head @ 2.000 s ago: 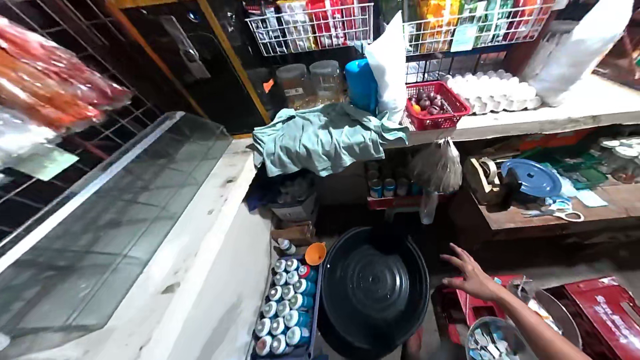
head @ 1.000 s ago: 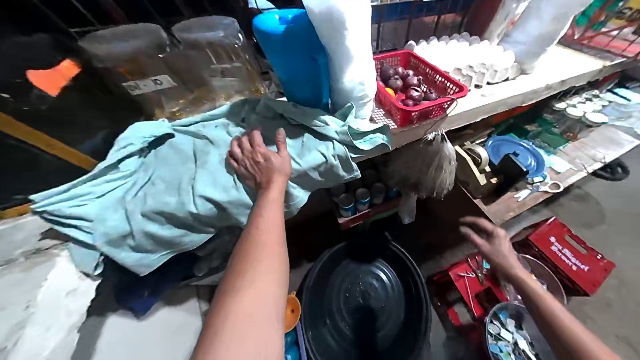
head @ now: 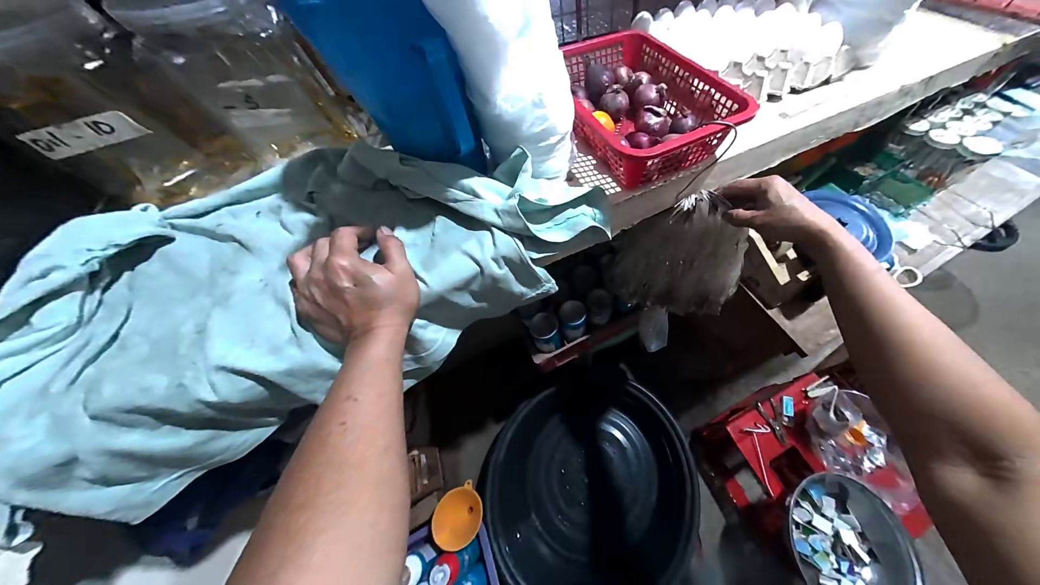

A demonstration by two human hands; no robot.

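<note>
My left hand [head: 353, 284] rests on a crumpled light-green cloth [head: 203, 317] spread over the counter's edge, its fingers curled into the folds. On the right, my right hand [head: 768, 210] has its fingertips at the gathered top of a hanging bundle of clear plastic bags [head: 682, 260], below the counter edge. A red plastic basket [head: 650, 166] of red onions [head: 650, 120] stands on the counter just above the bundle. Behind the cloth are a blue plastic container [head: 390, 73] and a white filled bag [head: 520, 81]. Whether the left fingers pinch the cloth is hard to tell.
Egg trays with eggs [head: 756, 49] sit beyond the basket. Clear jars [head: 211, 97] stand at the left. Below are a large black basin [head: 593, 487], an orange funnel [head: 457, 517], cans [head: 573, 319], a red crate [head: 756, 439], a metal bowl of small pieces [head: 853, 528] and a blue lid [head: 853, 221].
My left hand, out of view two seconds ago, came onto the cloth and stays there. My right hand has moved from above the red crate to the hanging plastic bags. The view has come closer to the counter.
</note>
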